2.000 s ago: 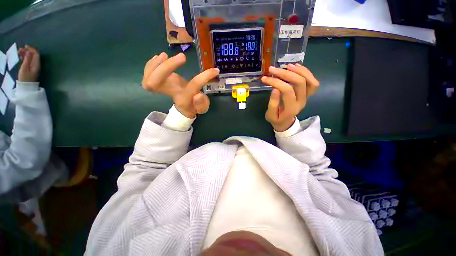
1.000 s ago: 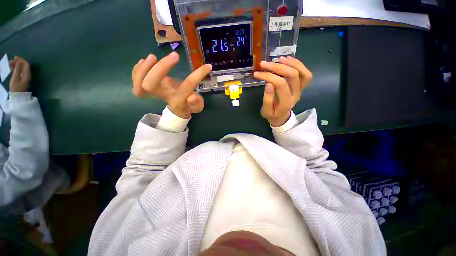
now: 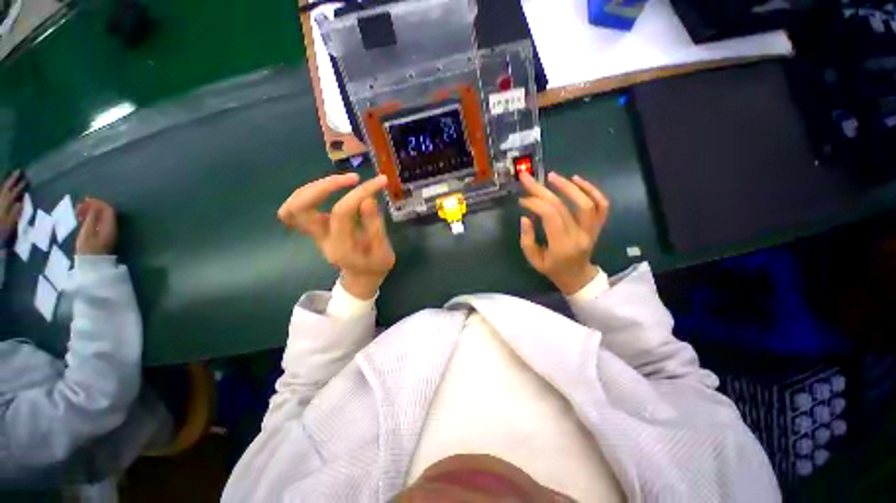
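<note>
The black square thermostat [image 3: 429,147] shows blue-white digits and sits in the orange locating frame [image 3: 480,133] of the clear test fixture [image 3: 413,74]. A yellow connector [image 3: 452,208] with a white tip sticks out at the fixture's front edge. My left hand [image 3: 349,228] is bare and empty, fingers apart, its index fingertip by the frame's lower left corner. My right hand [image 3: 565,228] is bare and empty, fingers apart, with a fingertip at the glowing red rocker switch [image 3: 523,166]; whether it presses cannot be told.
A black mat [image 3: 712,157] lies right of the fixture. A white-topped board [image 3: 609,59] and a blue object [image 3: 617,10] are behind. At the left, another person's hands [image 3: 96,226] are by several white cards [image 3: 57,265]. Stacked units [image 3: 817,413] stand below the bench at right.
The view has shifted, showing more of the fixture's rear. My right hand has moved from the frame's lower right corner to the red switch, which now shows glowing. My left fingertip has moved off the display's corner.
</note>
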